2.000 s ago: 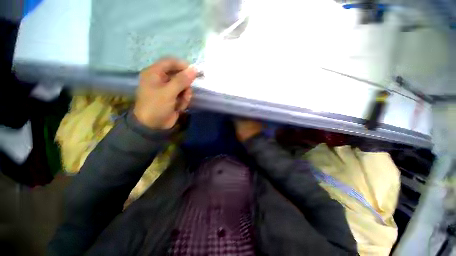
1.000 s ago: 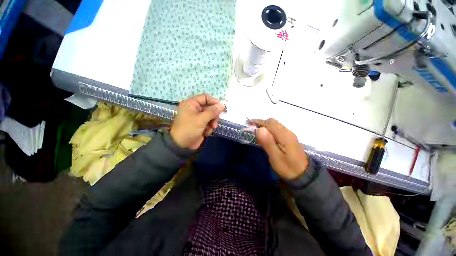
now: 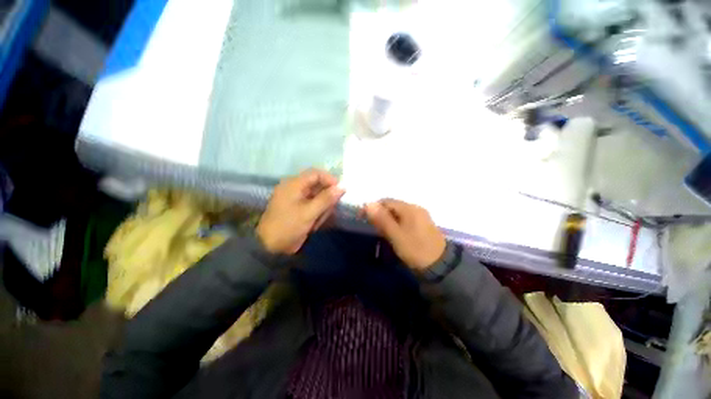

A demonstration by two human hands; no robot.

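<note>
The picture is blurred. Pale green speckled cloth (image 3: 273,101) lies flat on the white table, its near edge reaching the table's front edge. My left hand (image 3: 300,209) is at that edge by the cloth's near right corner, thumb and forefinger pinched together. My right hand (image 3: 409,234) is a short way to its right, fingers bent and fingertips turned towards the left hand. Whatever may be between the fingertips of either hand is too small and blurred to make out. A short pale line shows below the right hand against the dark clothing.
A white spool with a black centre (image 3: 403,48) stands right of the cloth. The sewing machine head (image 3: 616,70) is at upper right. A yellow-and-black screwdriver handle (image 3: 573,240) and a thin red tool (image 3: 633,243) lie at right. Yellow cloth (image 3: 160,253) hangs below the table.
My right hand has come up from below the table edge and moved left, closer to my left hand. The view has shifted slightly since a second ago. The cloth lies much as before.
</note>
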